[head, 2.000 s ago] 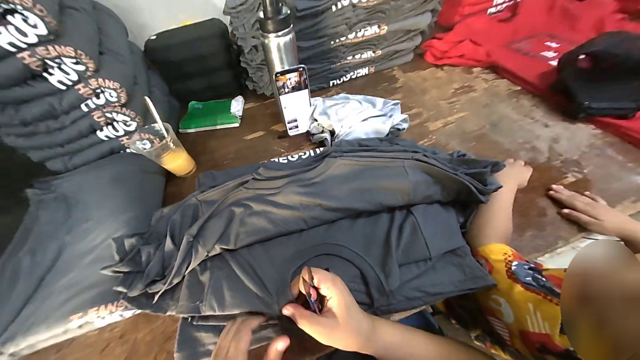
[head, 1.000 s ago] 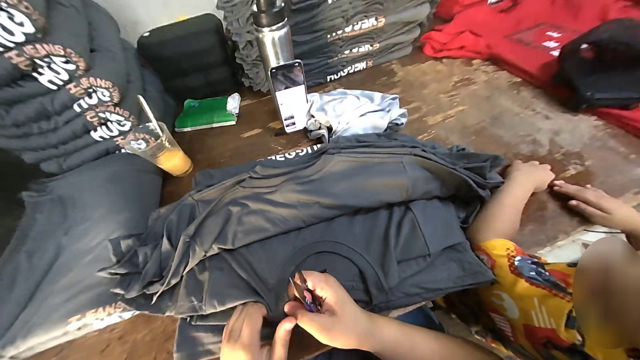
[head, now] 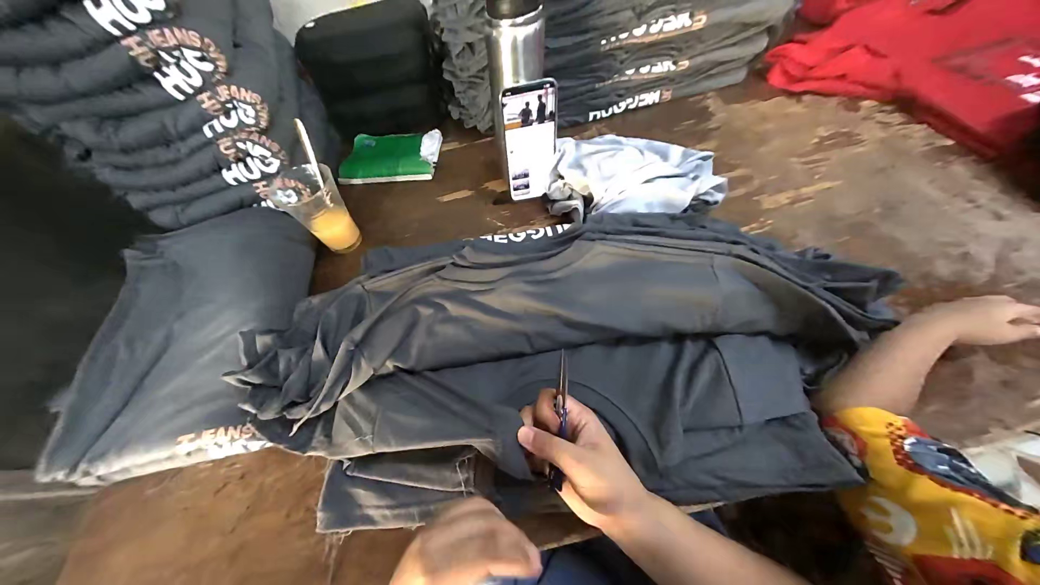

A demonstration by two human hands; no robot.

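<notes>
A pile of dark grey T-shirts [head: 520, 309] lies spread on the wooden table in front of me. My right hand [head: 581, 463] grips small thread snips [head: 562, 406] with dark blue handles, their blades pointing up and away over a shirt's round neckline [head: 634, 414]. Near the table's front edge, my left hand [head: 467, 544] is blurred, below the frayed hem of the lower shirts; whether its fingers hold anything cannot be made out.
Folded grey shirts [head: 187, 301] are stacked at left. A tilted plastic cup of orange drink [head: 335, 227], green packet [head: 390, 158], phone [head: 530, 146] against a steel bottle [head: 516, 49], and pale cloth [head: 642, 175] stand or lie behind. A person's arm [head: 902, 357] rests at right.
My left hand has come away from the shirt edge beside my right hand, toward the table's front. The snips now point more upright. The other person's second hand at right is out of view.
</notes>
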